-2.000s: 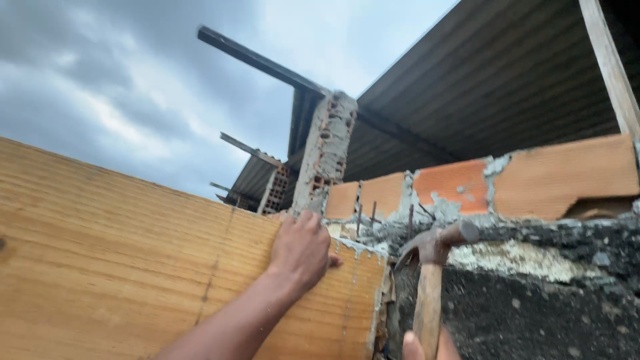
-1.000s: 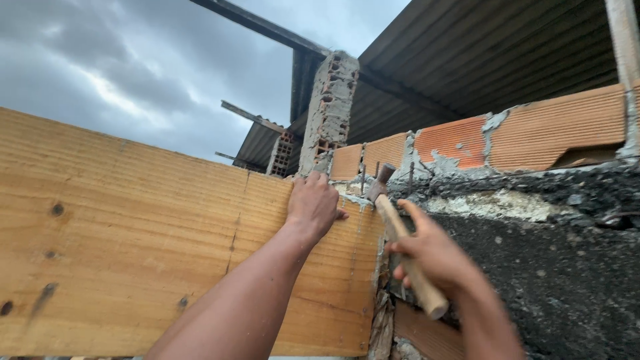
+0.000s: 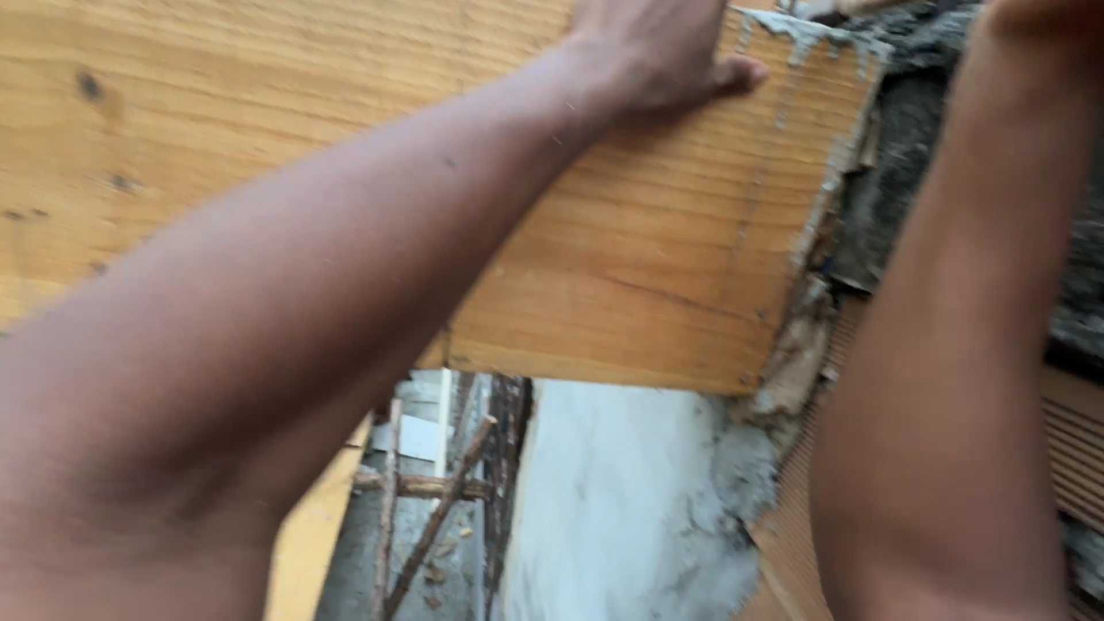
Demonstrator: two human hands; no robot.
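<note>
A wide wooden board with dark knots spans the left and middle, its right end edged with drips of grey mortar. My left hand rests against the board's upper part near that end, thumb pointing right; its fingertips are cut off by the top of the view. My right forearm rises along the right side, and only the base of my right hand shows at the top right corner. Its fingers are out of view, and no hammer is visible now.
Right of the board is a dark rough wall above ridged hollow clay bricks. Below the board stand a pale plastered surface with rough mortar at its edge and crossed wooden poles over a grey floor far down.
The view has tilted strongly downward. The claw hammer, in my right hand one second ago, has left the view along with that hand's fingers. My left hand remains at the board.
</note>
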